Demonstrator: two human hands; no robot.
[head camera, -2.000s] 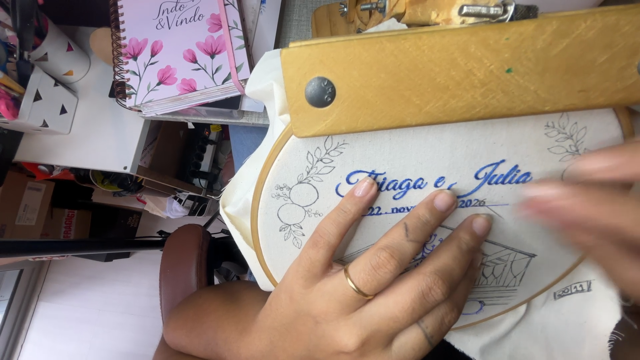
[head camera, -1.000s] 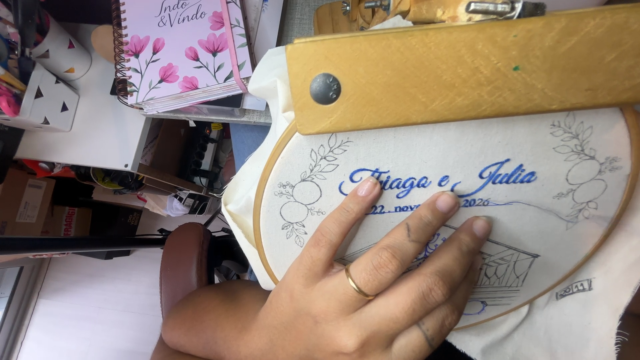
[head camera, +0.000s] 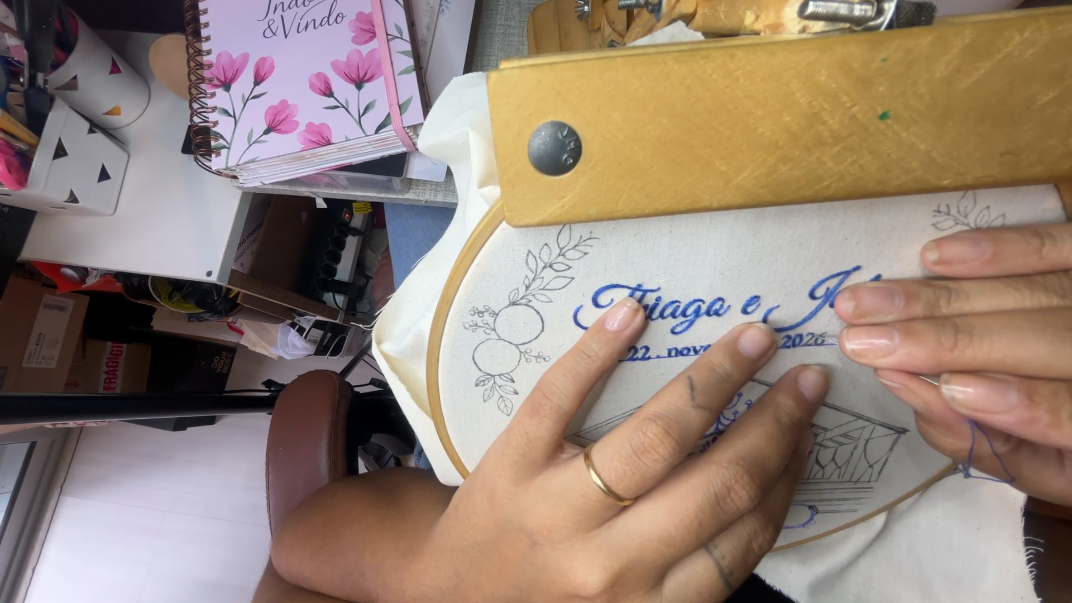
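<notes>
White cloth (head camera: 754, 243) is stretched in a wooden embroidery hoop (head camera: 434, 368), with blue stitched lettering (head camera: 687, 308) and drawn leaves and fruit. My left hand (head camera: 662, 469) lies spread on the cloth, fingertips just below and over the lettering, a gold ring (head camera: 605, 476) on one finger. At the right, my right hand (head camera: 980, 335) pinches a sewing needle (head camera: 928, 379), its tip side near the small stitched digits; blue thread (head camera: 976, 456) hangs by the fingers. A gold-coloured flat bar (head camera: 754, 117) with a round metal stud covers the hoop's upper part.
A spiral notebook with pink flowers (head camera: 310, 84) lies on the desk at the upper left. Pen holders (head camera: 75, 159) stand beyond it. A metal screw clamp (head camera: 863, 12) is at the top. Below left are a brown padded armrest (head camera: 306, 444) and cardboard boxes (head camera: 38, 335).
My right hand, blurred at the right two seconds ago and out of view one second ago, is back at the cloth with the needle. My left hand has stayed on the cloth.
</notes>
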